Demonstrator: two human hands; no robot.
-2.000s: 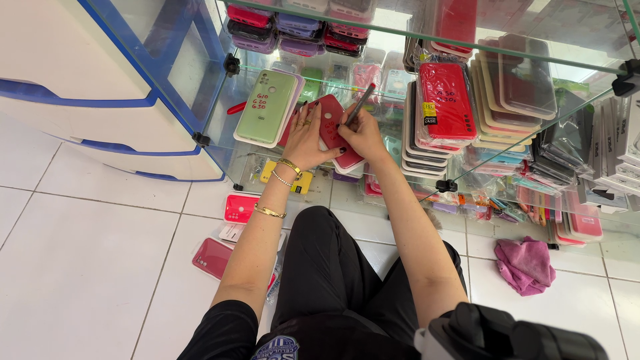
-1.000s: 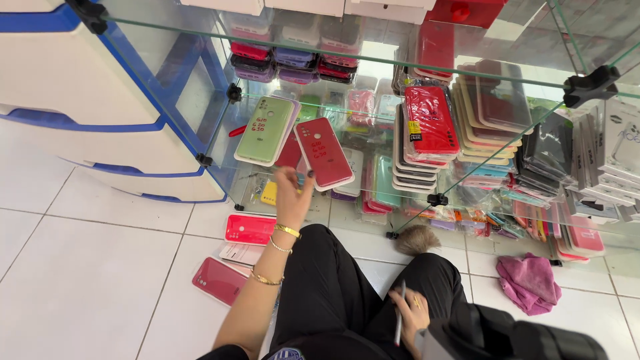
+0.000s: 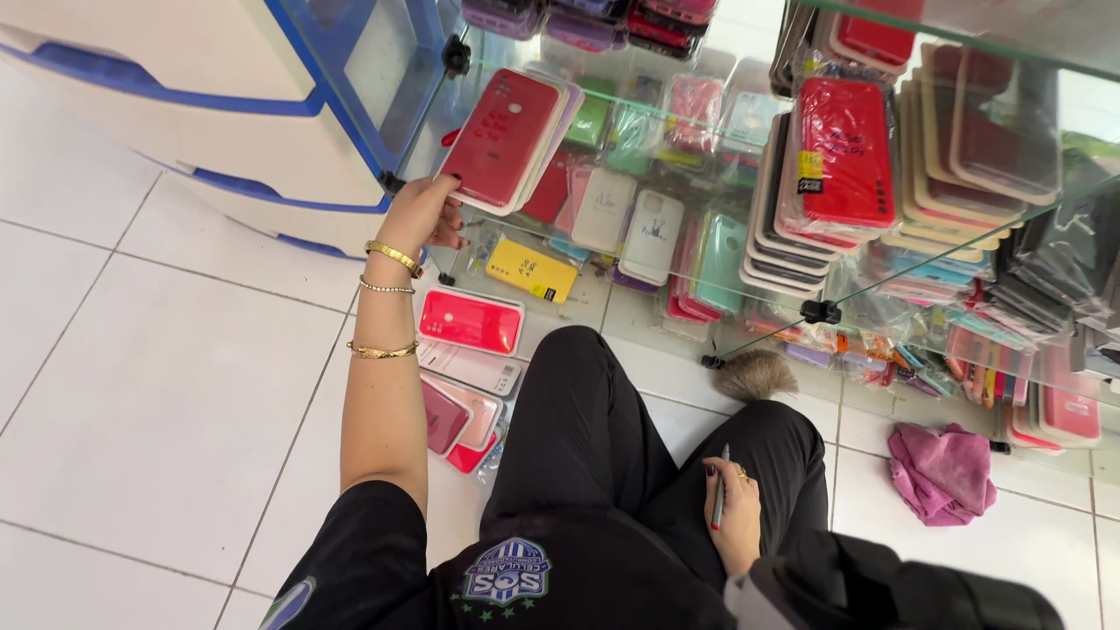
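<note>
My left hand (image 3: 429, 214) is at the lower left corner of a dark red phone case (image 3: 506, 136) with red handwriting, its thumb on the edge. That case lies on top of a small stack of packaged cases on the glass shelf. My right hand (image 3: 735, 507) rests on my right thigh, closed around a grey marker pen (image 3: 720, 490) whose red end points down. Below the left hand, a yellow packaged case (image 3: 531, 269) lies on the lower glass level, and a bright red case (image 3: 471, 321) lies on the floor beside my forearm.
Tall stacks of phone cases (image 3: 844, 153) stand at the right on the glass shelf. A black shelf connector (image 3: 820, 311) juts out above my right knee. White and blue drawers (image 3: 201, 114) stand at the left. A brush head (image 3: 755, 375) and a pink cloth (image 3: 941, 474) lie near the shelf.
The dark red case, earlier to the right of the green one, now lies on the stack where the green case showed. My left hand has moved left with it; my right hand stays on the thigh.
</note>
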